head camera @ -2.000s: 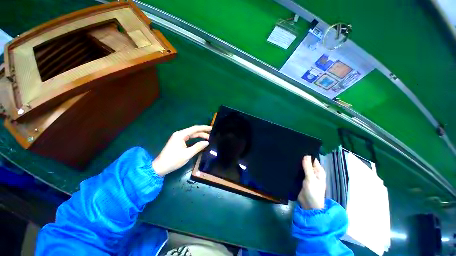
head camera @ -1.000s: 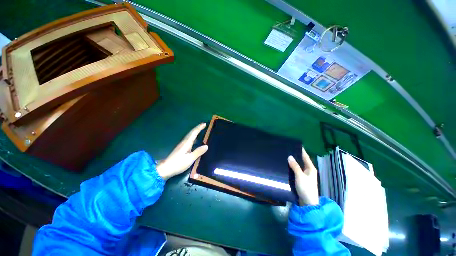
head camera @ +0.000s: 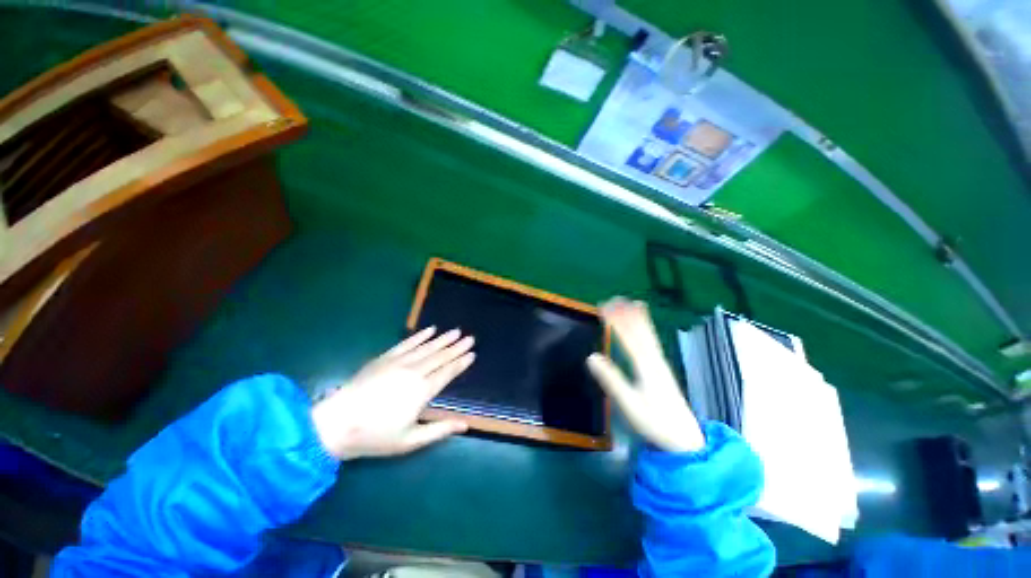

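Note:
The wooden frame lies flat on the dark green bench in front of me. The glossy black screen panel sits inside its orange-brown border. My left hand lies with fingers spread over the frame's left side and the panel's lower left, holding nothing. My right hand is blurred at the frame's right side, thumb and fingers apart, fingertips near the upper right corner; I cannot tell if they touch it.
Stacked wooden frames stand tall at the left. A panel stack with white separator sheets lies at the right. A black inner frame lies behind it. A work instruction sheet and label card hang on the back board.
The panel has gone from lying tilted and offset over the frame to sitting inside its border. My left hand has spread onto it, and my right hand has moved up the right side. The view has shifted.

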